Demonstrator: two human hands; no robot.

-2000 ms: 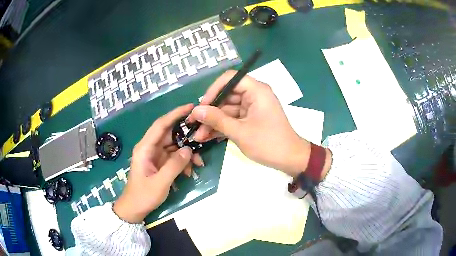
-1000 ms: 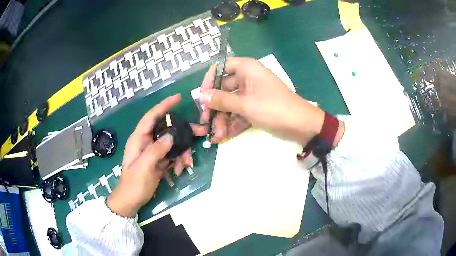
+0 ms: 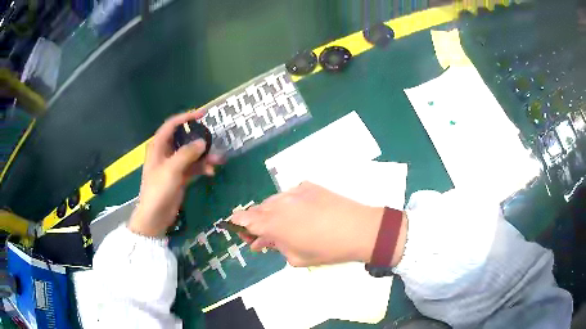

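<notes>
My left hand (image 3: 172, 164) holds a round black housing (image 3: 192, 136), raised over the left part of the full sheet of die-cut pieces (image 3: 257, 106). My right hand (image 3: 305, 222) is low over the partly used clear liner (image 3: 217, 265), whose sparse T-shaped pieces show on the green mat. Dark tweezers (image 3: 234, 227) show at my right fingertips, pointing left toward the T shapes; the rest is hidden by the hand. Whether the tip touches a piece I cannot tell.
Several black housings (image 3: 335, 58) lie along the yellow strip (image 3: 411, 27). White sheets (image 3: 334, 144) lie in the middle, a green-dotted sheet (image 3: 472, 128) at right. A black sheet (image 3: 232, 316) is at the near edge. A blue device (image 3: 40, 289) is at lower left.
My left hand has moved left and up with the housing, away from my right hand. My right hand has lowered to the clear liner, its tweezers now pointing left. The camera view has also shifted.
</notes>
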